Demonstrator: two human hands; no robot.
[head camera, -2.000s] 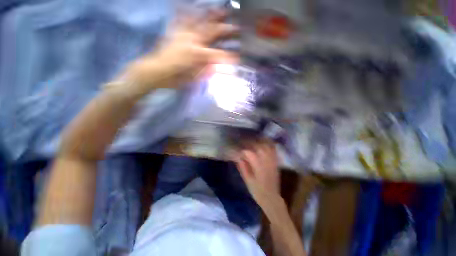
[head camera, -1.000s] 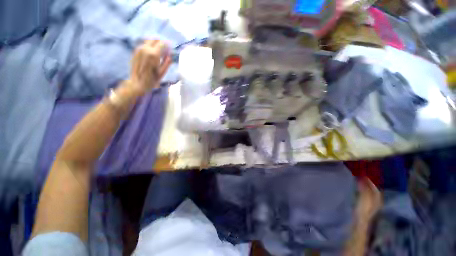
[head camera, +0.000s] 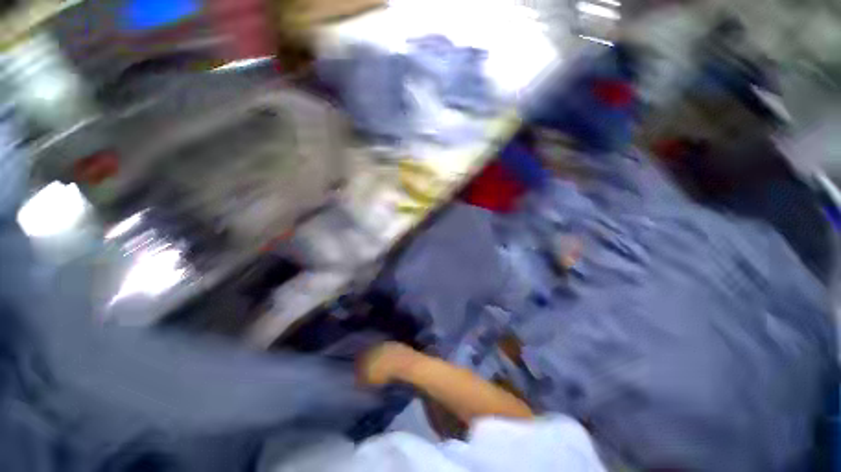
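The picture is strongly blurred. My right hand (head camera: 376, 363) is low in the centre, its fingers smeared, at the narrowing end of a grey-blue cloth (head camera: 221, 373). It appears closed on this cloth, which stretches across the lower left. My left hand is not visible. The overlock machine (head camera: 304, 138) stands tilted in view at the upper left, with its red badge and bright needle lamp at the far left. The needle area is lost in glare.
A large heap of grey-blue cloth (head camera: 682, 323) fills the right side. Yellow scissors handles (head camera: 418, 187) lie near the table edge. More grey-blue pieces (head camera: 369, 83) lie on the table behind. A red item (head camera: 495, 186) hangs below the edge.
The view has swung right, moving the machine to the upper left and revealing the heap. My left hand has gone from view. Grey-blue cloth now stretches from the left to my right hand.
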